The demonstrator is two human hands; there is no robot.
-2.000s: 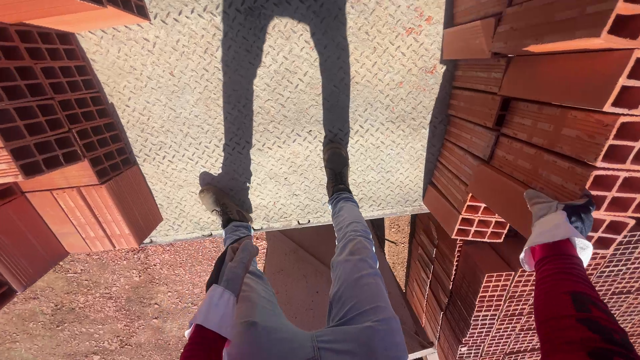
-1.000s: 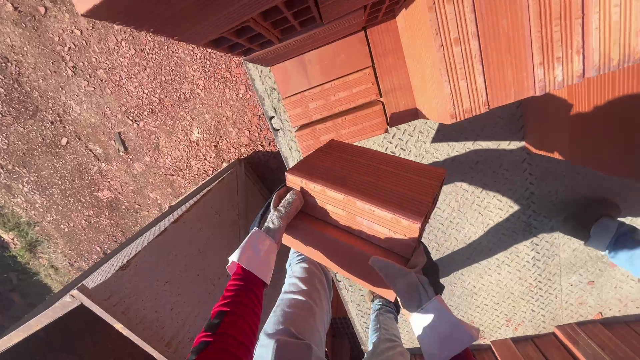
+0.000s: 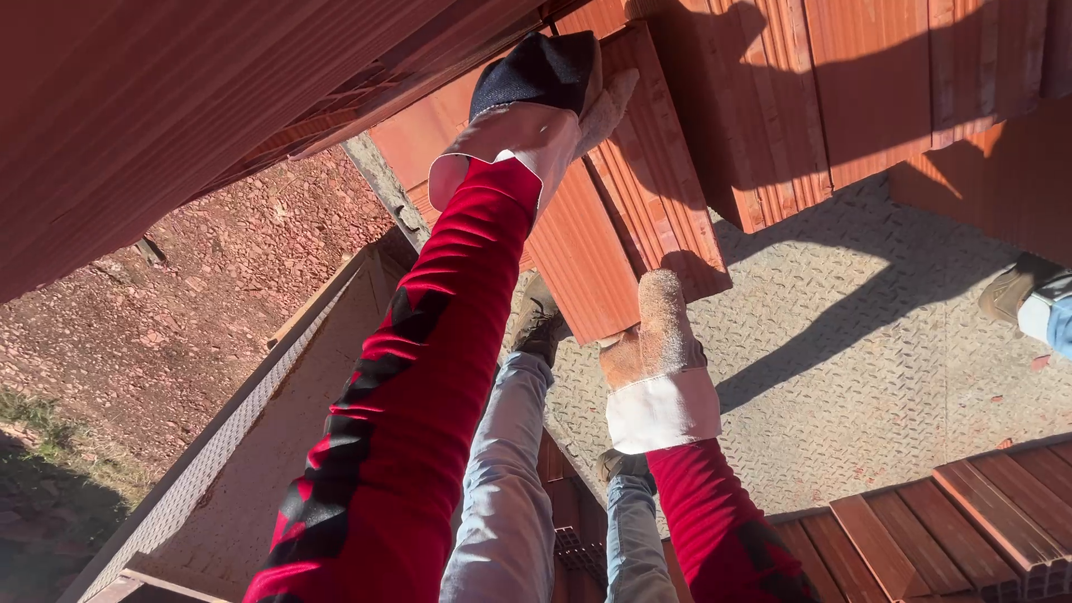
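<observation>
Both my hands wear work gloves with pale cuffs. My left hand (image 3: 548, 100) is at the far end of a pair of hollow clay bricks (image 3: 649, 184), its thumb along their upper side and its other fingers hidden. At the near end, my right hand (image 3: 662, 335) holds the bricks with its thumb on top; its fingertips are partly hidden beneath. The two bricks lie side by side, slightly offset, close against stacked clay bricks (image 3: 779, 126). Whether they rest on anything is hidden.
Stacked bricks (image 3: 151, 100) rise close at the upper left. More bricks (image 3: 946, 519) line the lower right. I stand at the edge of a diamond-plate metal floor (image 3: 846, 377), beside a metal-framed panel (image 3: 251, 469). Another person's boot (image 3: 1005, 293) is at the right. Reddish gravel ground (image 3: 201, 310) lies left.
Two seconds ago my hands were apart; one second ago they held the clay bricks in front of me. Now the bricks are farther forward, against the stack.
</observation>
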